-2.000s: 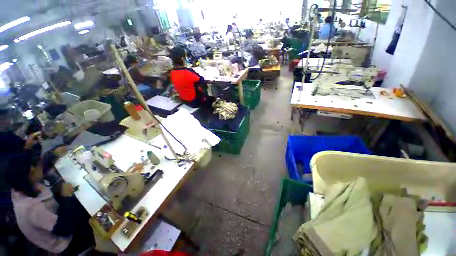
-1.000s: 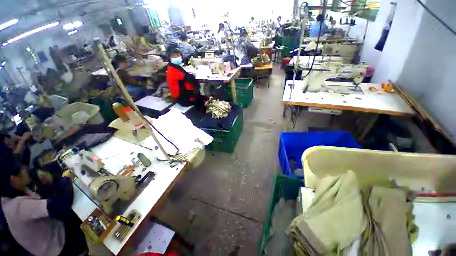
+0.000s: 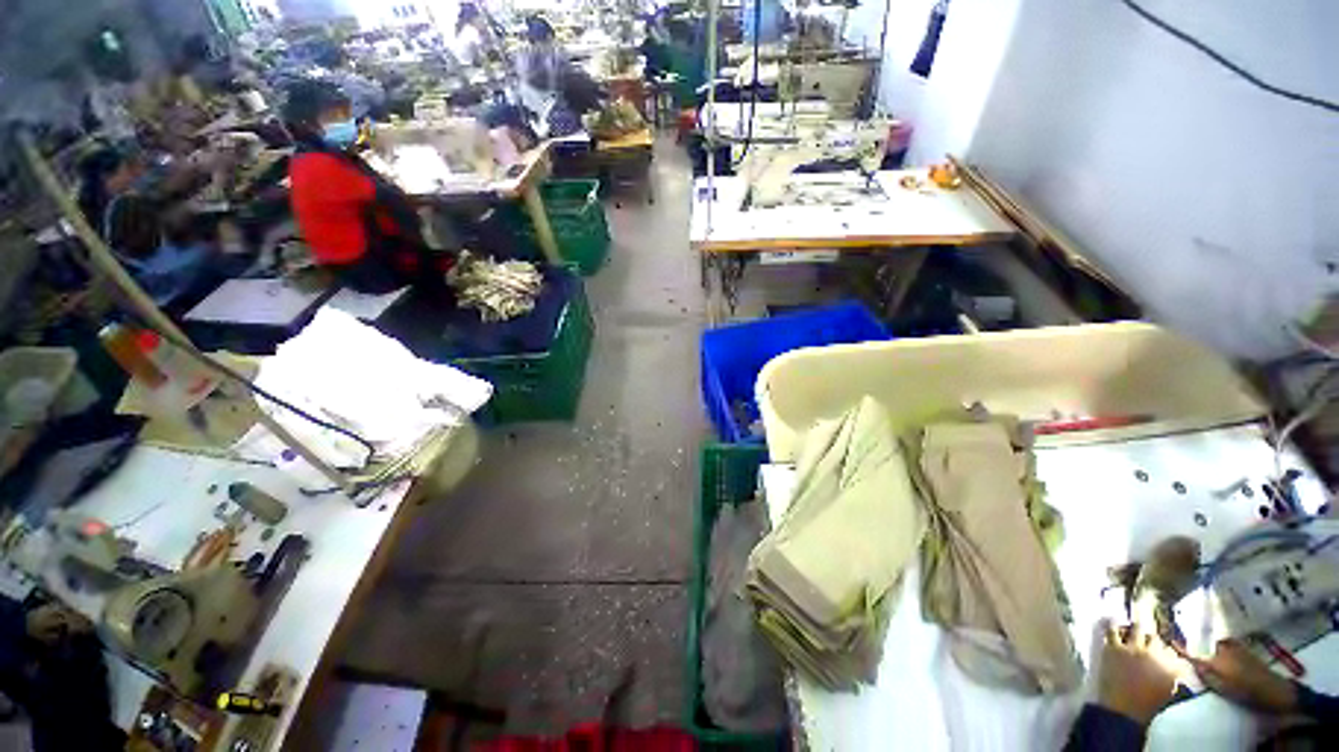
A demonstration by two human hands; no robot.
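Neither of my hands is in view. Nearest in front of me, a stack of khaki-green cut panels (image 3: pixel 837 551) lies on a white machine table (image 3: pixel 1123 500), its lower corner at the table's left edge. A second, browner stack of khaki cloth (image 3: pixel 999 544) lies beside it on the right. At the lower right, two hands (image 3: pixel 1145 673) with dark sleeves, seemingly another person's, are at a lit sewing machine (image 3: pixel 1278 580). A small brownish piece (image 3: pixel 1167 566) is by them; its details are blurred.
A cream trough (image 3: pixel 1013 375) stands behind the stacks. A blue crate (image 3: pixel 786 353) and a green crate (image 3: pixel 723 588) stand left of it. A grey aisle floor (image 3: pixel 558 514) separates this table from the left machine table (image 3: pixel 331 566). A person in red and black (image 3: pixel 338 206) sits beyond.
The view has turned right and down. The khaki stacks have shifted left and up in the picture, and the sewing machine with two hands has come into view at lower right.
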